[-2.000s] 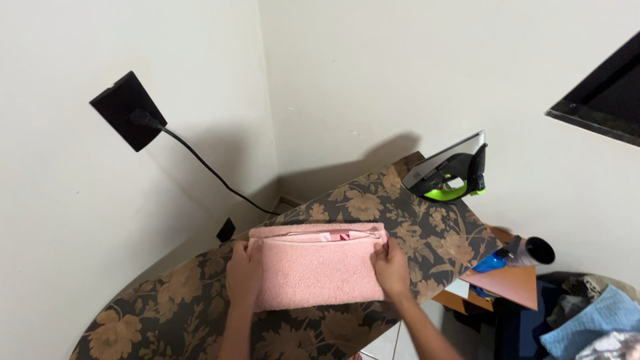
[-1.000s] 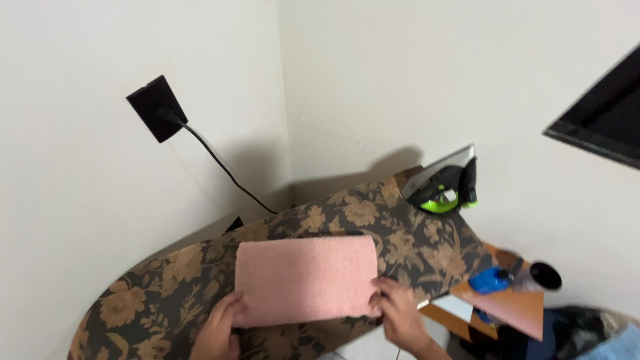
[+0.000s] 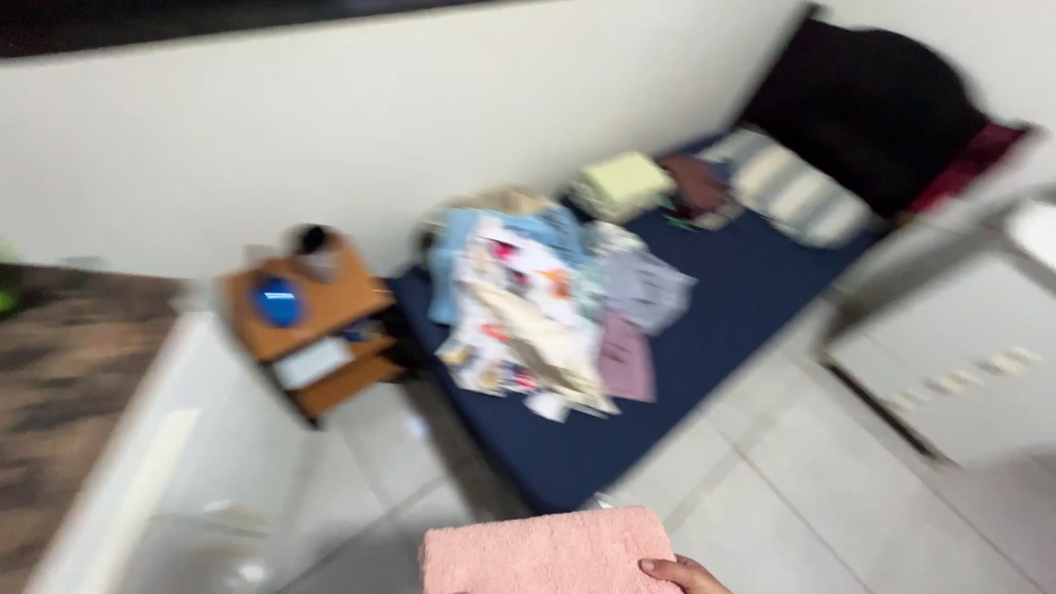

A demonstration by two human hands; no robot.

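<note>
A folded pink terry towel (image 3: 549, 553) is at the bottom edge of the view, held above the tiled floor. My right hand (image 3: 689, 574) grips its right side, with the thumb on top. Of my left hand almost nothing shows; the towel's left side runs out of the frame. Beyond the towel stands a bed with a navy blue sheet (image 3: 718, 305), bearing a heap of loose clothes (image 3: 528, 305) and a folded pale yellow cloth (image 3: 625, 183).
A small wooden side table (image 3: 363, 285) with a blue object (image 3: 278, 300) and a cup-like item stands left of the bed. The floral ironing board (image 3: 74, 396) is at far left, a white drawer unit (image 3: 949, 346) at right. A striped pillow (image 3: 796, 194) lies on the bed.
The view has swung far right, from the ironing board to the bed. The pink towel, on the board between both hands before, is now off it, in my right hand.
</note>
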